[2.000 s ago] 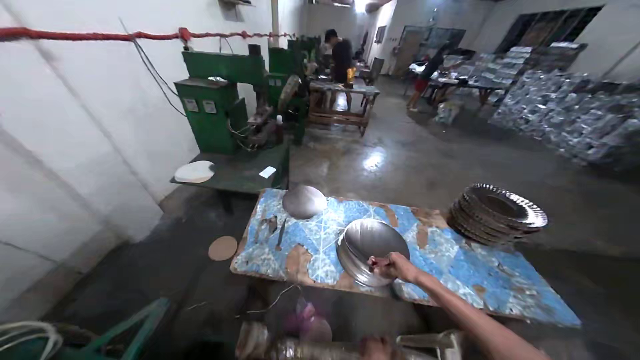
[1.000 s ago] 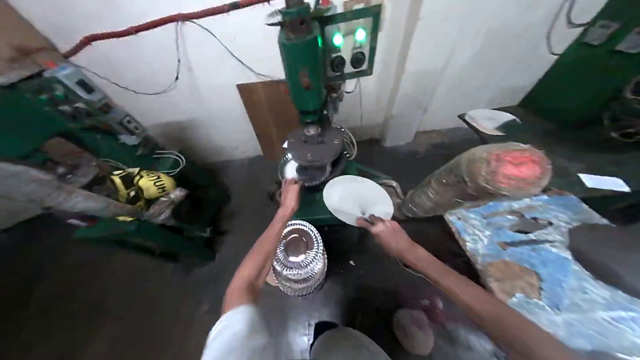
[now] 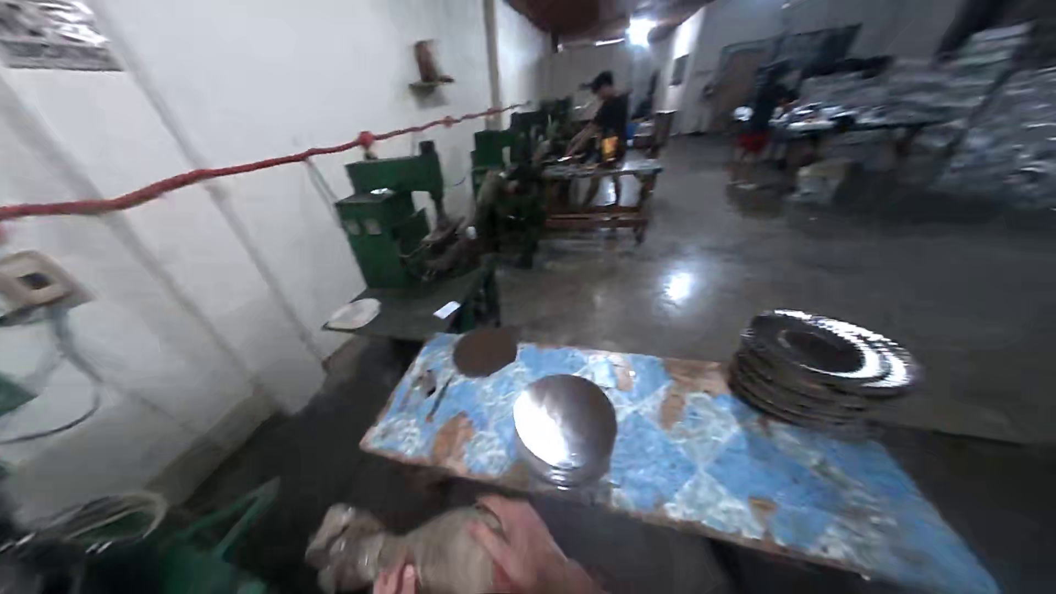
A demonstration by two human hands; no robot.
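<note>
At the bottom centre of the head view, my right hand [image 3: 528,540] lies on a dirty, greyish cylindrical bundle [image 3: 445,549], its surface blurred. The fingers of my left hand [image 3: 396,580] show at the bottom edge against the same bundle; the rest of that hand is out of view. Beyond them, shiny round metal discs [image 3: 565,429] lie stacked near the front edge of a worn blue patterned table [image 3: 742,462]. A dark round disc [image 3: 485,351] rests at the table's far left corner, close to a small thin tool [image 3: 439,398].
Fluted metal plates [image 3: 825,355] are stacked at the table's right. Green machines [image 3: 384,223] line the left wall, with a pale disc [image 3: 355,314] on a dark bench [image 3: 412,309]. One person [image 3: 610,120] stands at a farther table, another [image 3: 759,124] farther right.
The view has swung from the machine back to the table. A second ago my right hand was at a pale disc and my left at the machine; both are now at the bundle.
</note>
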